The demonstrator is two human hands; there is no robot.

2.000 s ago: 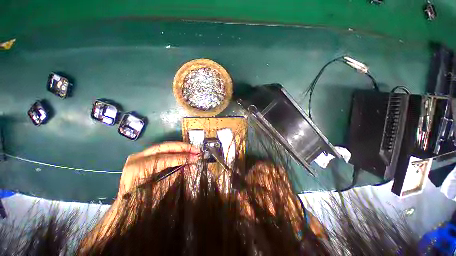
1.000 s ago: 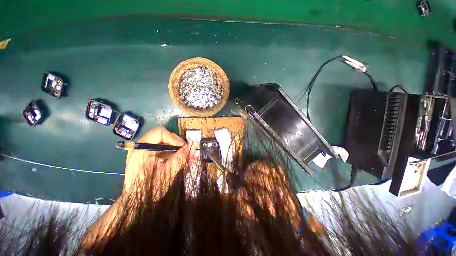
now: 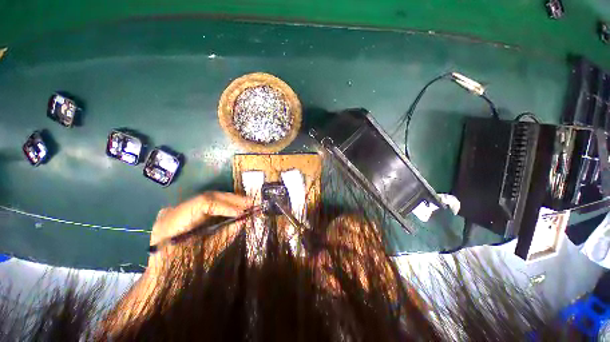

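A small black electronic unit (image 3: 275,196) sits between two white strips on the tan soldering fixture (image 3: 277,162). My left hand (image 3: 194,224), left of the fixture, holds a dark pen-shaped solder wire holder (image 3: 200,232), its front end at the unit's left side. A hair-thin solder wire (image 3: 80,223) runs from the left edge to my left hand. My right hand (image 3: 351,250), partly hidden by hanging hair, holds a thin soldering iron (image 3: 291,218) with its tip at the unit. The hair hides my right fingers and the fixture's lower part.
A round tip cleaner bowl (image 3: 261,112) stands behind the fixture. A tilted black fume fan (image 3: 384,170) is to its right, with white tissue (image 3: 425,210) beside it. A black ridged box (image 3: 498,177) stands farther right. Several loose units (image 3: 124,146) lie at left. A green belt (image 3: 301,12) runs behind.
The holder in my left hand has tilted from nearly level, its rear end now lower. The small units on the belt have shifted. The whole bench view has drifted slightly left.
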